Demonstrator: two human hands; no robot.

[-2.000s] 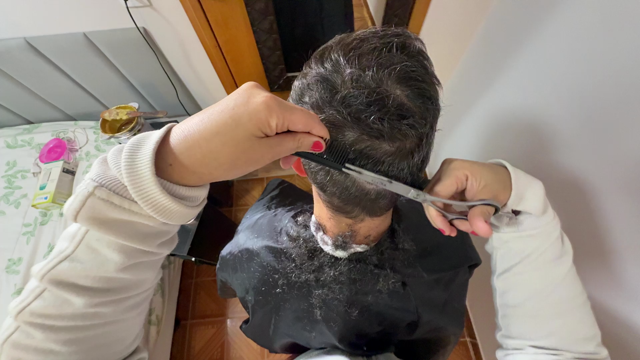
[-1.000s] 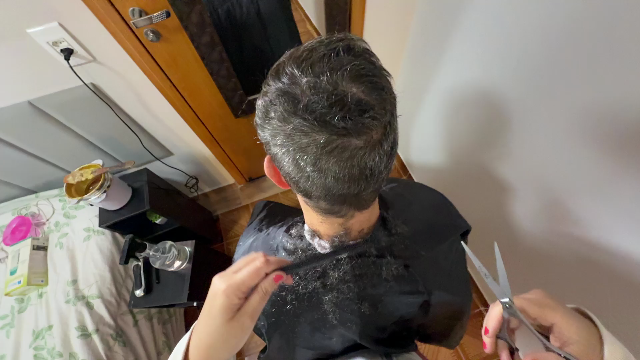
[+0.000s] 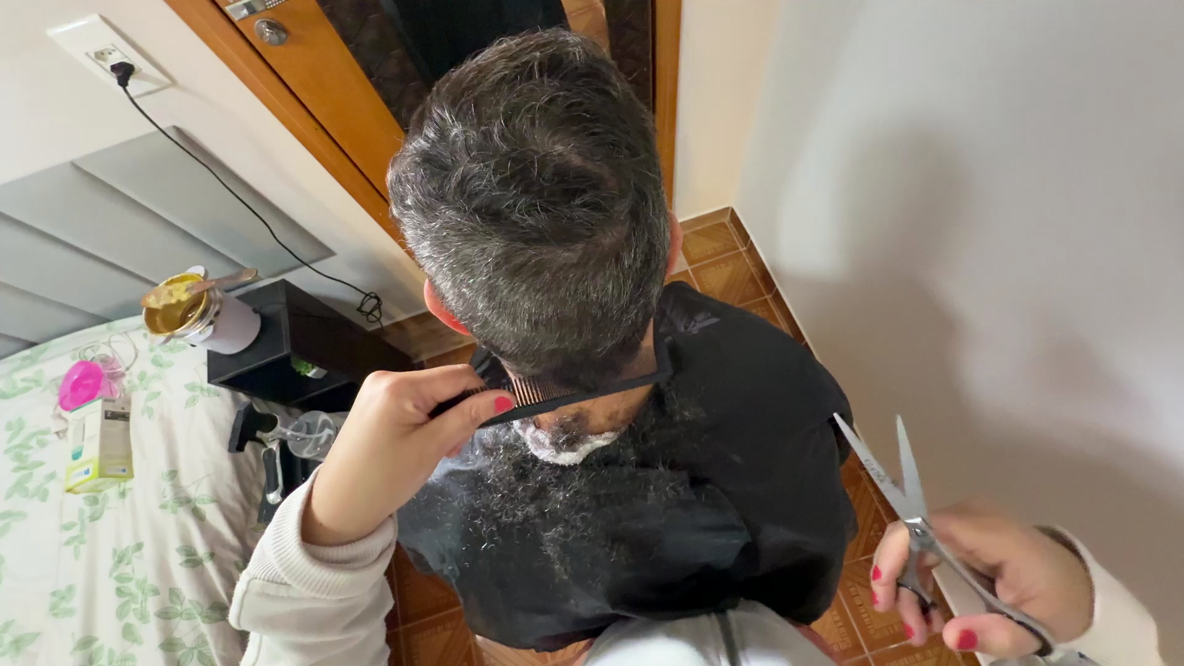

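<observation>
A seated person with short, dark greying hair (image 3: pixel 546 213) is seen from behind, wearing a black cape (image 3: pixel 638 518) strewn with hair clippings. My left hand (image 3: pixel 407 444) pinches a black comb (image 3: pixel 564 398), which lies across the nape at the lower hairline with its teeth up toward the hair. White material (image 3: pixel 560 444) rings the neck just below the comb. Off to the right of the cape, my right hand (image 3: pixel 980 573) holds metal scissors (image 3: pixel 916 523) by the finger loops, their blades apart and pointing up, away from the hair.
Left, a bed with a leaf-print sheet (image 3: pixel 176 555) bears a small box (image 3: pixel 100 444) and a pink item (image 3: pixel 83 384). A tub (image 3: pixel 217 319) with a spatula stands on a black nightstand (image 3: pixel 296 342), near a spray bottle (image 3: pixel 314 435). A wall (image 3: pixel 1036 277) rises at right.
Two seconds ago the comb and scissors were together at the back of the head. The scissors have moved away to the lower right. Since one second ago, the comb has come up to the nape.
</observation>
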